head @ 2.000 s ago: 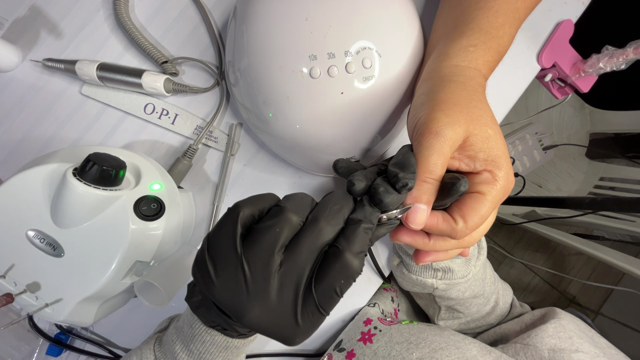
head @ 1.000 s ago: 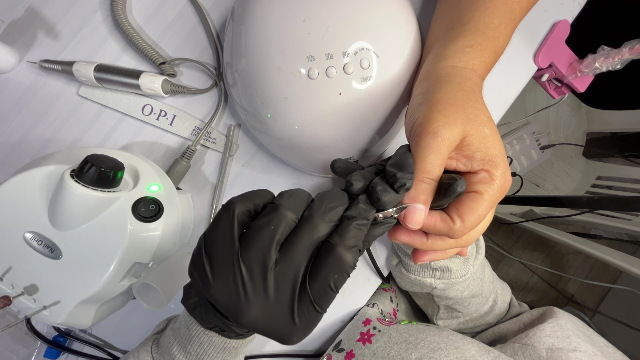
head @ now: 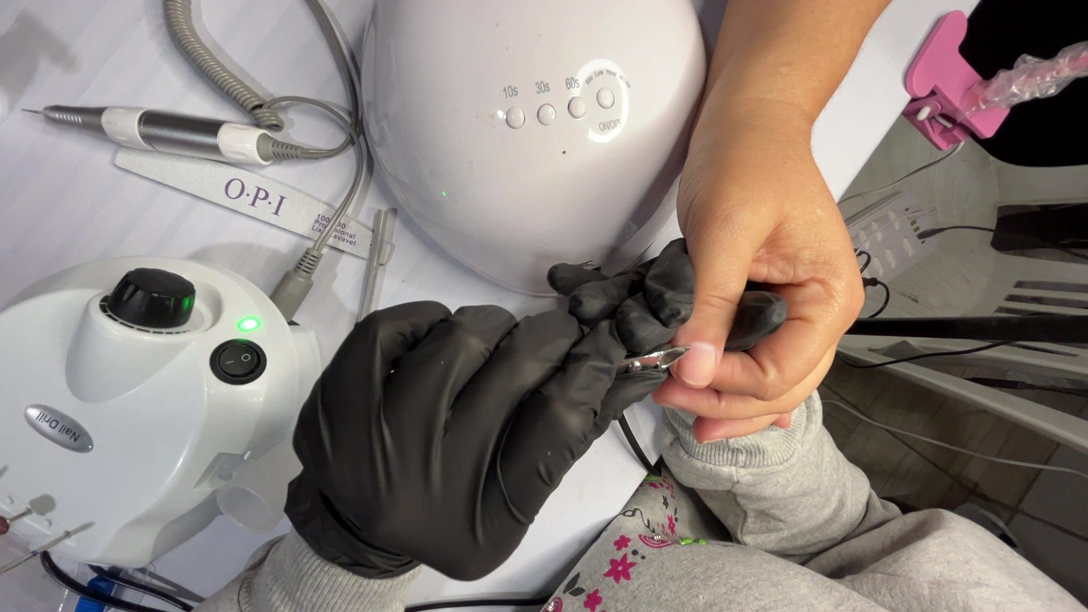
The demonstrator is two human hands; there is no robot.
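My left hand (head: 450, 425), in a black glove, grips small metal cuticle nippers (head: 650, 360), whose handles are hidden in the glove. Their tips meet the edge of the thumbnail (head: 698, 364) on another person's bare hand (head: 765, 246), which reaches down from the top. Also black-gloved, my right hand (head: 654, 293) lies behind and beneath that hand and holds it; its fingers show to the left of the bare thumb, and a black fingertip shows to the right. Where my right fingers press is partly hidden.
A white nail lamp (head: 527, 170) stands just beyond the hands. To the left are a nail drill base (head: 170, 425), its handpiece (head: 178, 133) with coiled cord, a nail file (head: 246, 197) and a thin metallic rod (head: 374, 263). A pink clamp (head: 948, 85) grips the table edge.
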